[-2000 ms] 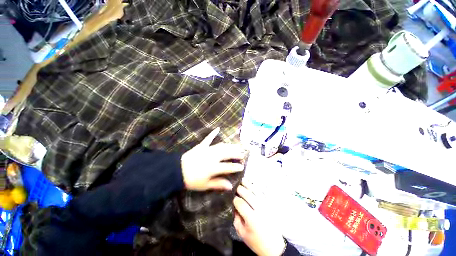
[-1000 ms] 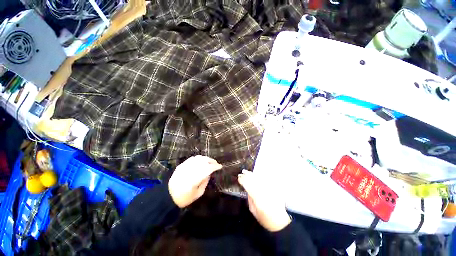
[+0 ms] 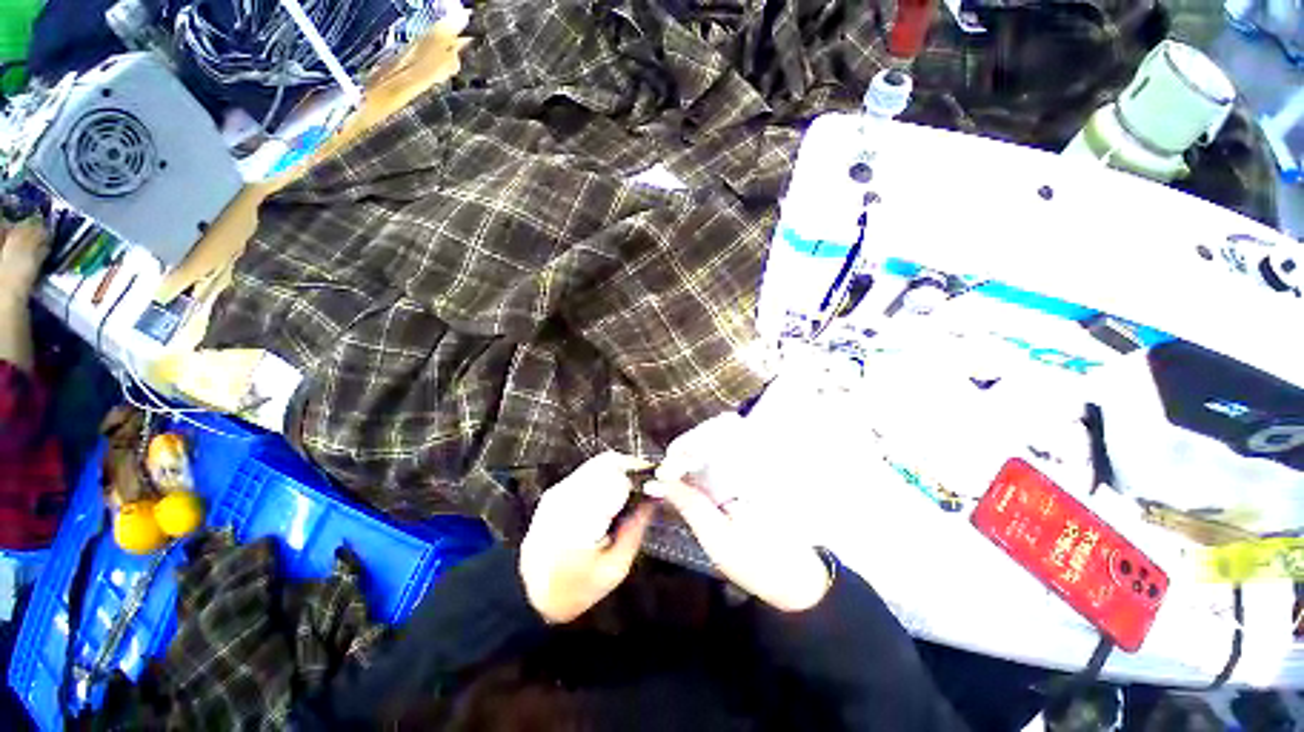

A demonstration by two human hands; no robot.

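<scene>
Dark brown plaid cloth (image 3: 529, 272) with cream check lines lies spread and crumpled left of the white sewing machine (image 3: 987, 215). My left hand (image 3: 584, 536) and my right hand (image 3: 744, 515) are close together at the cloth's near edge, in front of and left of the needle area (image 3: 822, 343). The fingertips of both hands pinch a small dark bit of the cloth edge between them. The piece is small and partly hidden by the fingers. The needle area is clear of both hands.
A red phone (image 3: 1070, 554) lies on the machine table at right. A blue bin (image 3: 286, 515) with plaid pieces and orange-yellow round items is at lower left. A grey box with a fan grille (image 3: 136, 155) stands upper left. Another person's hand (image 3: 20, 255) shows at the left edge.
My hands have moved from beside the needle to the cloth's near edge, then come together at the fingertips. The view has shifted, showing more of the left side.
</scene>
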